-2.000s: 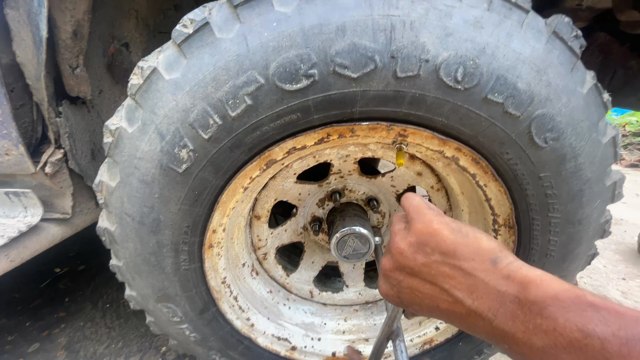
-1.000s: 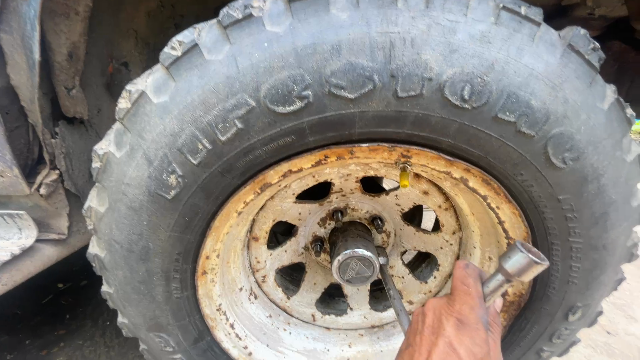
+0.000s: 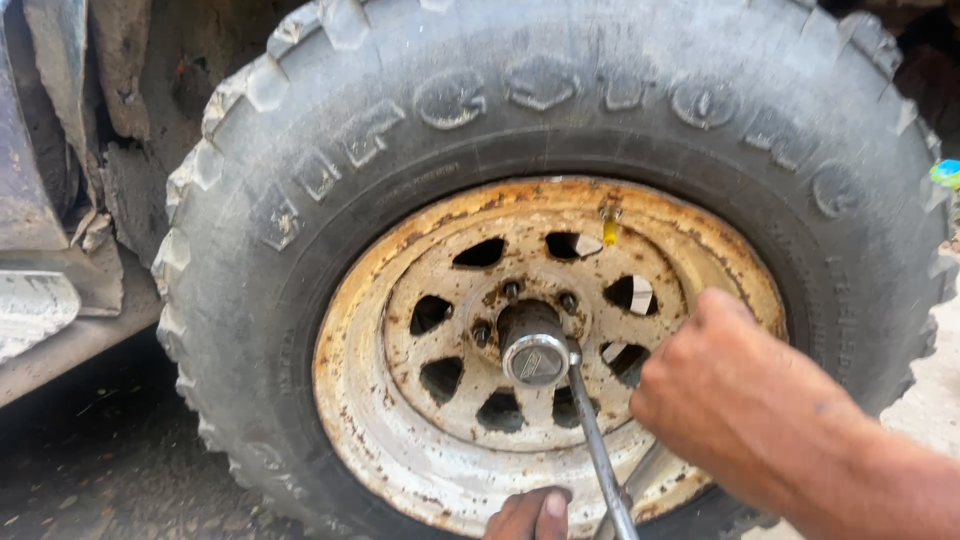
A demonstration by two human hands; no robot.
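A cross-shaped lug wrench (image 3: 600, 450) has one arm's end at a wheel stud or nut beside the chrome-rimmed hub cap (image 3: 534, 361). My right hand (image 3: 727, 375) is curled around an arm of the wrench, over the lower right of the rim; its fingertips are hidden. My left hand (image 3: 529, 516) shows only its fingers at the bottom edge, beside the wrench bars; what its fingers close on is out of sight. The rusty white steel rim (image 3: 420, 465) has several bare studs around the hub. A yellow valve cap (image 3: 610, 232) hangs at the rim's upper right.
The large, worn Firestone tire (image 3: 247, 315) surrounds the rim and fills much of the view. Rusty bodywork (image 3: 67, 97) and a metal step (image 3: 34, 311) are at the left. Dark ground (image 3: 112, 450) lies below, with a pale surface (image 3: 926, 375) at the right.
One second ago a hand held the wrench with a socket end pointing up at the right; now that end is covered by my right hand. My left fingers have come in at the bottom.
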